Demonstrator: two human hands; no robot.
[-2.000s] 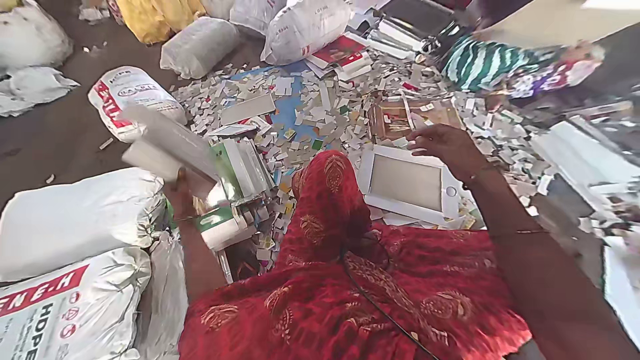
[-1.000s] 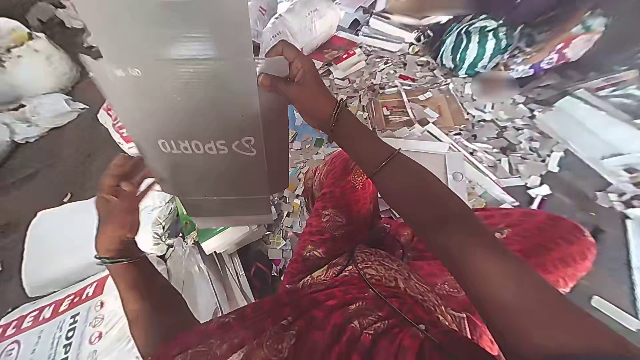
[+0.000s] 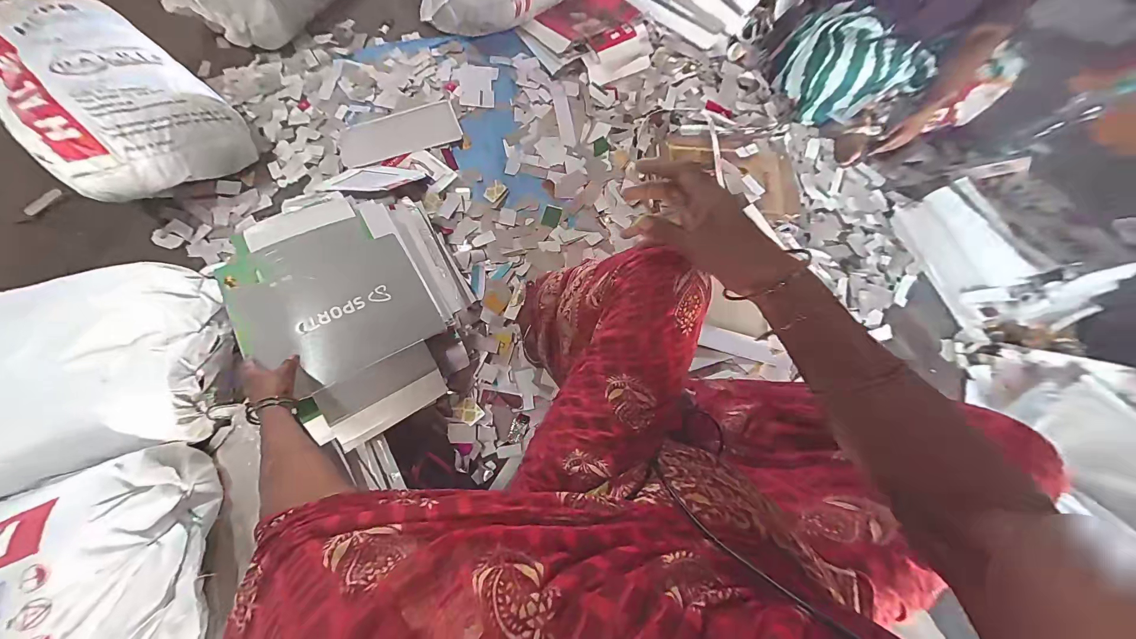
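A grey flattened cardboard box with printed lettering (image 3: 355,302) lies on a stack of flat cardboard sheets (image 3: 426,257) at the left. My left hand (image 3: 271,380) is at the near left edge of this box, thumb on top; its other fingers are hidden, so its grip is unclear. My right hand (image 3: 688,209) hangs over the paper scraps beyond my raised knee, fingers apart and holding nothing. Under and beyond it lies a brown cardboard piece (image 3: 772,173). A pale flat panel (image 3: 401,133) rests on scraps beyond the stack.
Full white sacks (image 3: 98,373) line the left side. Small paper scraps (image 3: 559,133) cover a blue sheet (image 3: 493,146) ahead. White card strips (image 3: 967,231) lie at the right. Another person's arm (image 3: 950,89) shows at the upper right, by a green-and-white striped cloth (image 3: 848,67).
The grey printed box, held up between both hands a second ago, now lies on the stack at the left. My right hand has let go of it and moved right.
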